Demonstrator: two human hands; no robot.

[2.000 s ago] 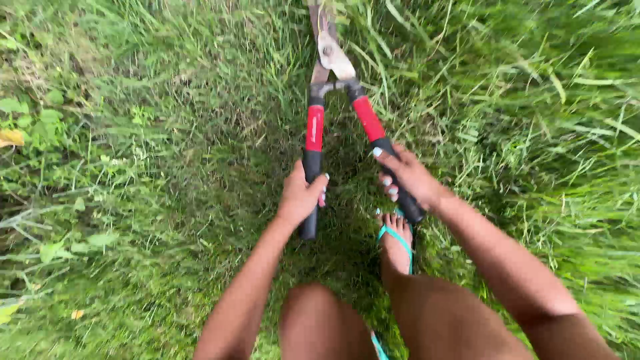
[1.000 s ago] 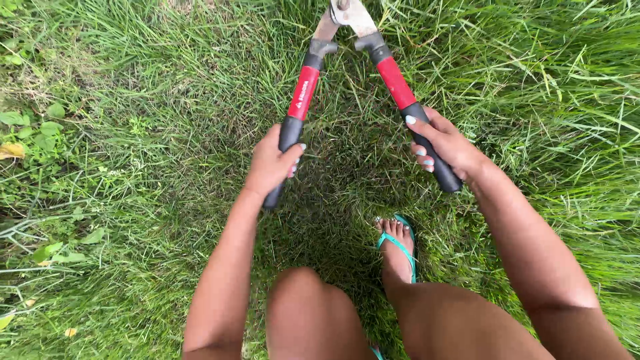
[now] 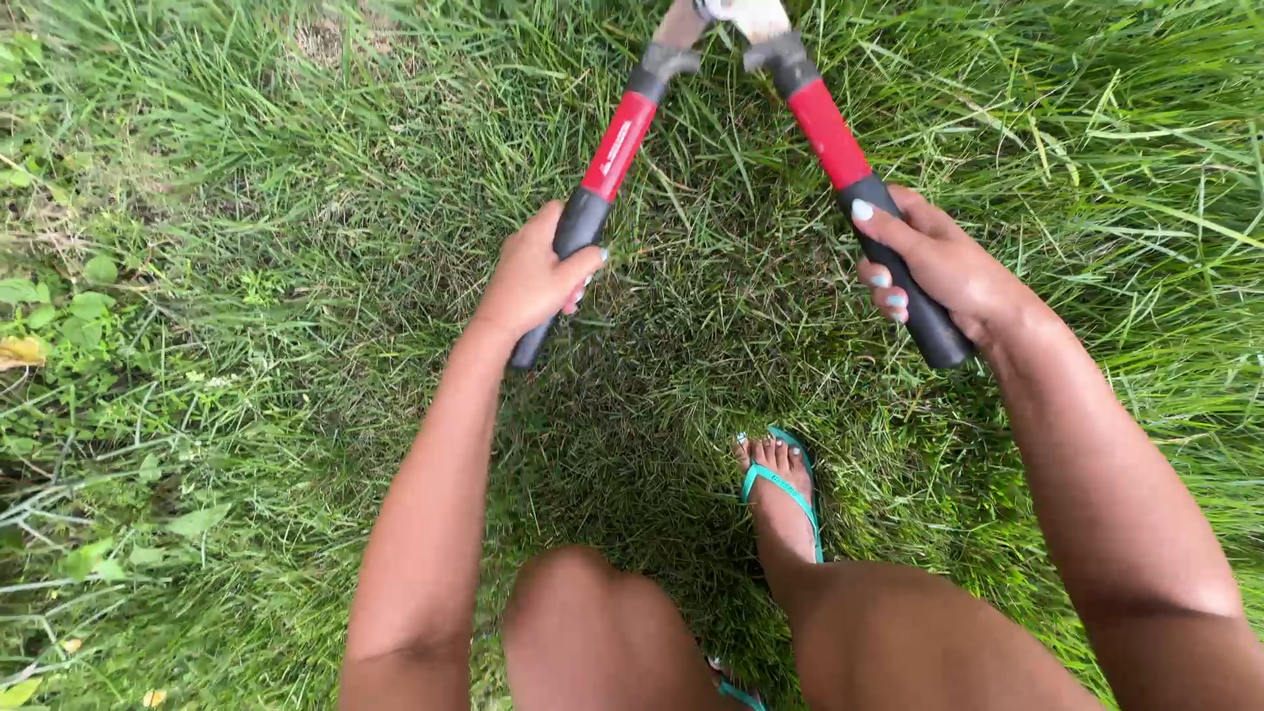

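A pair of hedge shears (image 3: 829, 128) with red and black handles lies across the top middle of the head view. My left hand (image 3: 538, 272) is closed round the black grip of the left handle, and my right hand (image 3: 928, 257) holds the black grip of the right one. The two handles stand spread apart in a V that meets at the top. Only the base of the metal blades (image 3: 755, 15) shows; the rest is beyond the top edge. Short grass (image 3: 671, 365) lies between and below the handles.
My foot in a turquoise flip-flop (image 3: 780, 484) is on the grass below the shears, with part of another flip-flop (image 3: 736, 693) at the bottom edge. Taller grass (image 3: 1165, 197) grows at the right. Broad-leaved weeds (image 3: 79, 316) and thin stems are at the left.
The shears' handles have spread apart since the oldest frame, my hands moving away from each other. The blades, largely visible then, have moved up mostly out of view.
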